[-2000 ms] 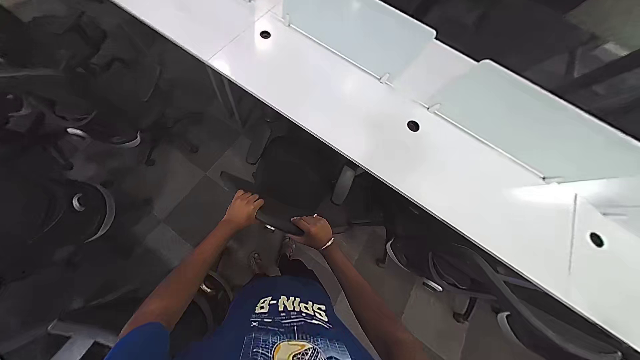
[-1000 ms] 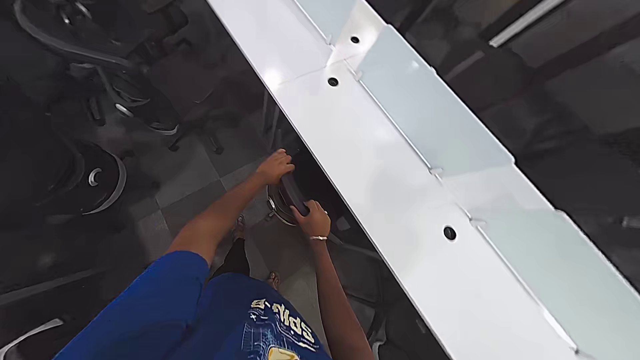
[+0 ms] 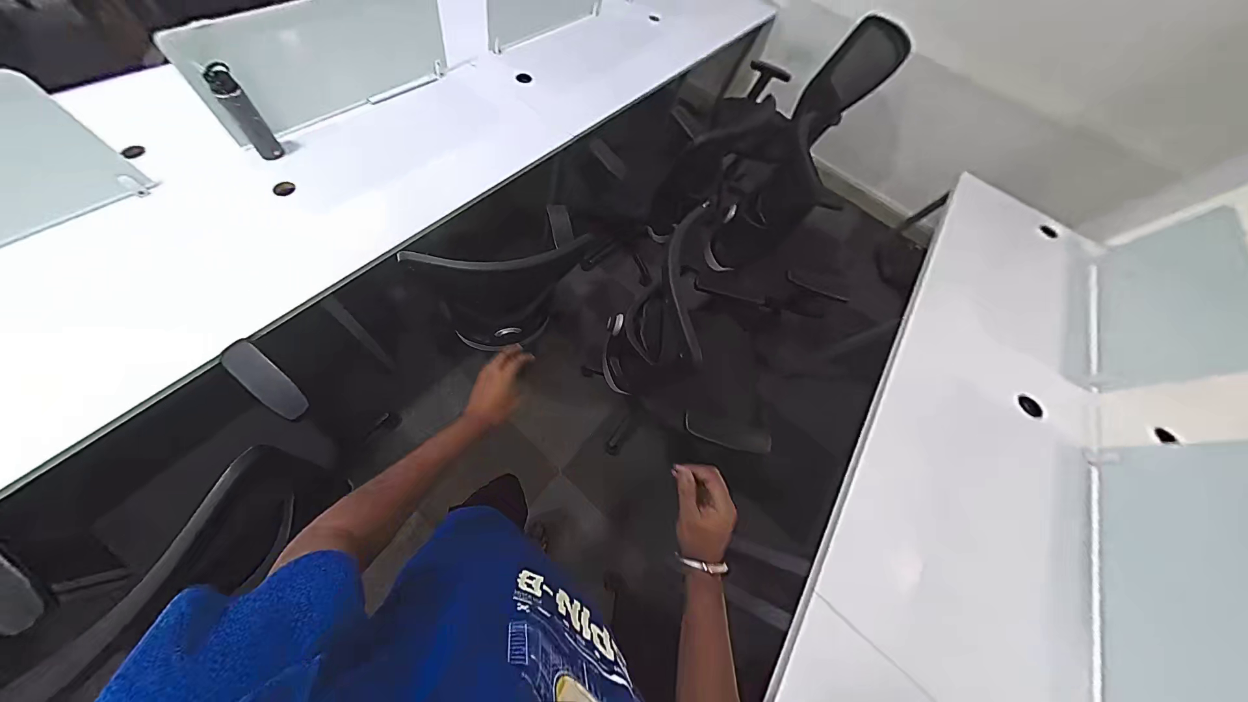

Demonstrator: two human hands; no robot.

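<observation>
My left hand [image 3: 499, 387] is in the air with nothing in it, just below the low back of a black office chair [image 3: 507, 283] by the left desk. My right hand [image 3: 704, 512], with a pale band at its wrist, is also empty, its fingers partly curled. It hangs left of the edge of the right desk. Beyond my hands, in the middle of the aisle, stands another black office chair [image 3: 682, 302]. At the lower left a further black chair [image 3: 219, 526] stands close to my left arm.
A long white desk [image 3: 390, 185] with frosted dividers runs along the left, and a dark bottle [image 3: 244, 112] stands on it. Another white desk [image 3: 936, 468] borders the aisle at right. More black mesh chairs [image 3: 848, 73] crowd the far end by a pale wall [image 3: 985, 107].
Both hands have let go of the dark chair back they held before and are now apart. The view has swung widely, showing the aisle and a second desk.
</observation>
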